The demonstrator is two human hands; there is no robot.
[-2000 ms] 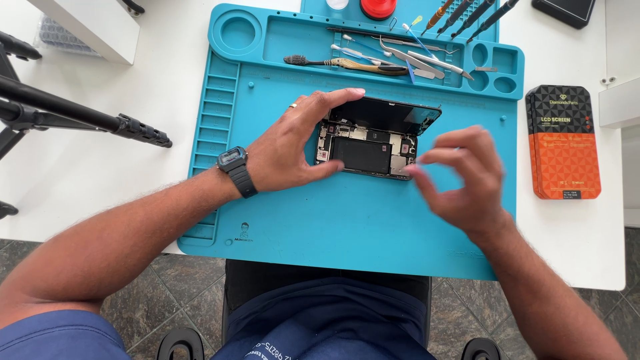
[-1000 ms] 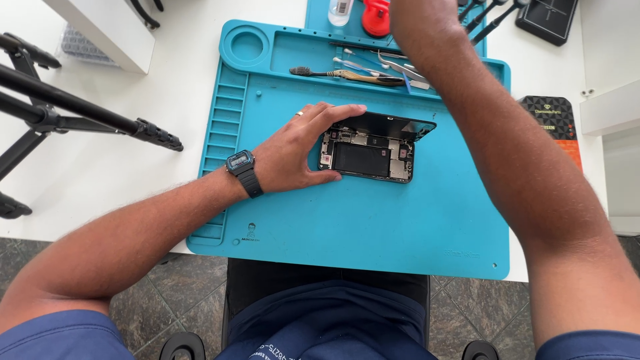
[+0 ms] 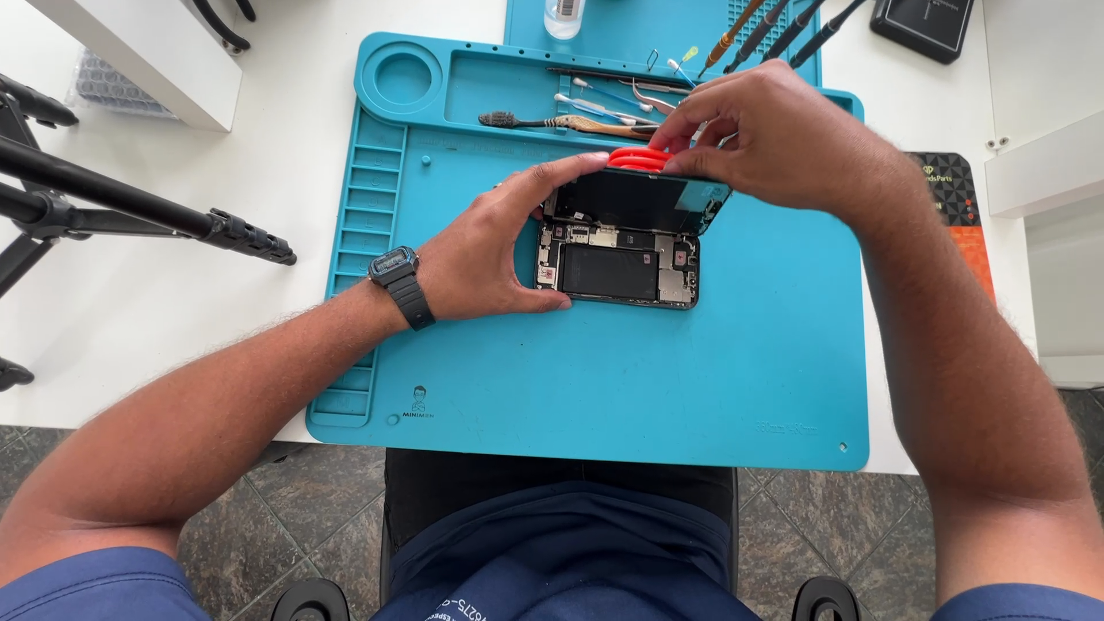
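Note:
An opened smartphone lies on the blue silicone mat, its body with the black battery and metal shields facing up. Its screen assembly stands tilted up along the far long edge, inner side toward me. My left hand grips the phone's left end, thumb at the near edge of the body and index finger on the screen's top edge. A red round object sits behind the screen's raised edge, held by the fingers of my right hand. The fingertips of my right hand are partly hidden behind the screen.
Behind the phone, the mat's tray holds a black-bristled brush, cotton swabs and tweezers. Several screwdrivers stand at the back right, near a clear bottle. A black-and-orange box lies right; tripod legs reach in from the left.
My right hand went from beside the phone to the red object at the back, and now holds it against the raised screen. The screen stands more upright. My left hand keeps its grip.

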